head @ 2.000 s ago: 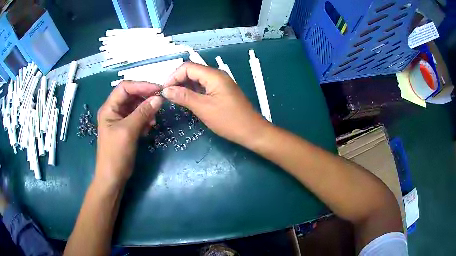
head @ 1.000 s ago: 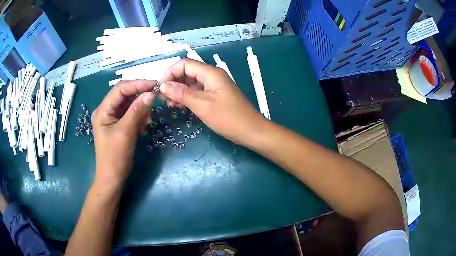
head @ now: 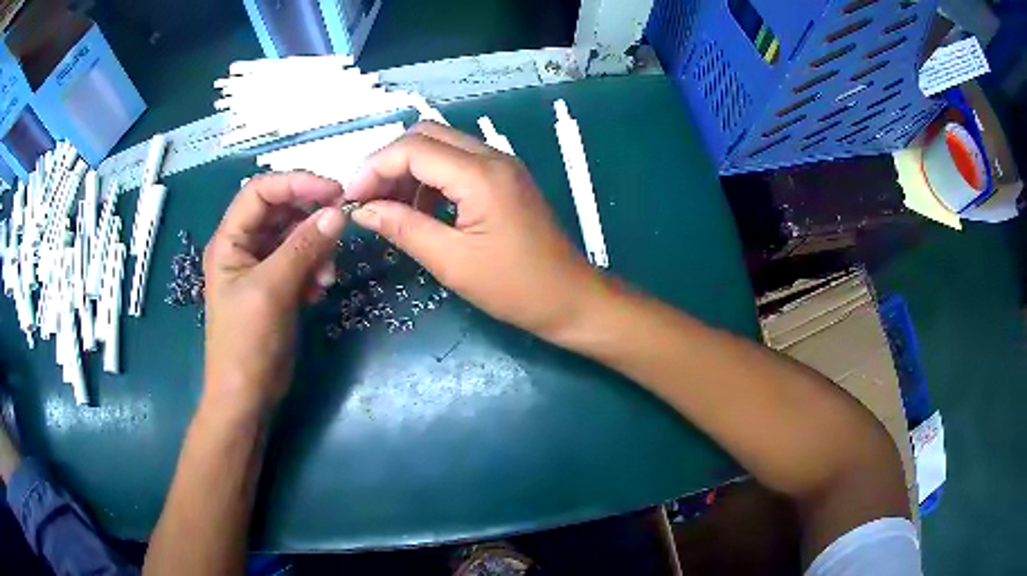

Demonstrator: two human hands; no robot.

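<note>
My left hand [head: 265, 253] and my right hand [head: 473, 225] meet fingertip to fingertip above the dark green tabletop. They pinch a tiny shiny fitting [head: 350, 207] between them, mostly covered by the fingers. Scattered small rings or clips [head: 377, 304] lie below and behind the hands. A darker, tighter heap of small fittings [head: 186, 273] lies left of my left hand. White plastic tubes [head: 298, 99] are stacked behind the hands, with a single tube [head: 580, 186] to the right. A messy pile of white tubes [head: 73, 253] lies at the left.
Light blue boxes [head: 90, 96] stand behind at left. A pale metal rail [head: 496, 70] runs along the back. A blue slotted crate [head: 788, 84], a tape roll [head: 955, 163] and a brown carton [head: 833, 326] are at right. Another person's sleeve [head: 51, 512] shows at lower left.
Both hands stay together with slightly shifted fingertips. The fitting between them shows less than a second ago. The view has shifted a little.
</note>
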